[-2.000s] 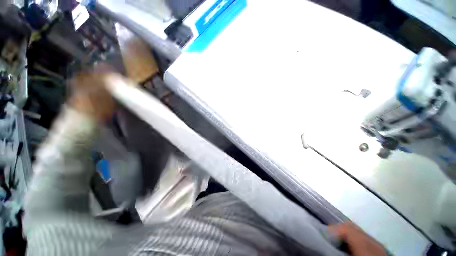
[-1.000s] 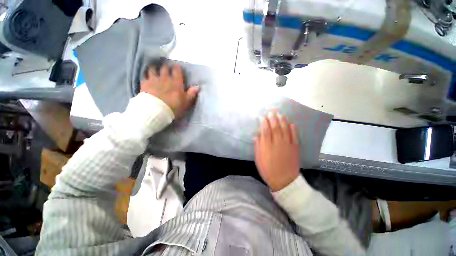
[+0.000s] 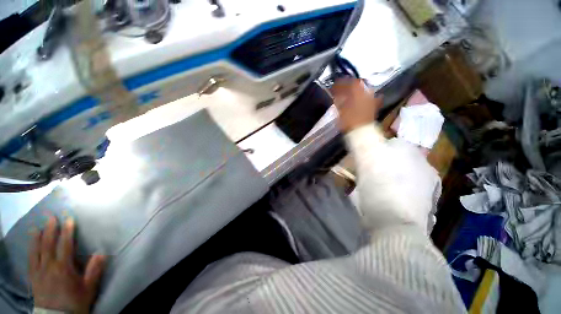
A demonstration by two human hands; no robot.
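Observation:
A grey fabric panel [image 3: 184,178] with a seam line lies across the sewing machine table, partly under the machine arm. My left hand [image 3: 61,270] rests flat on the panel at the lower left, fingers apart. My right hand [image 3: 355,104] is at the table's right end, slightly blurred, with its fingertips at a dark looped thing [image 3: 343,66], possibly scissor handles. I cannot tell if it grips it. The white sewing machine [image 3: 178,58] with a blue stripe stands behind the panel. Its needle area is washed out by glare.
A dark flat box [image 3: 306,113] lies beside my right hand. An edge ruler [image 3: 301,153] runs along the table's front edge. Grey cloth [image 3: 320,214] hangs below it. Striped cloth scraps [image 3: 523,202] and a cardboard box [image 3: 449,76] are at the right.
The view has turned right. My right hand has left the panel and reached to the table's right end. My left hand is still on the panel.

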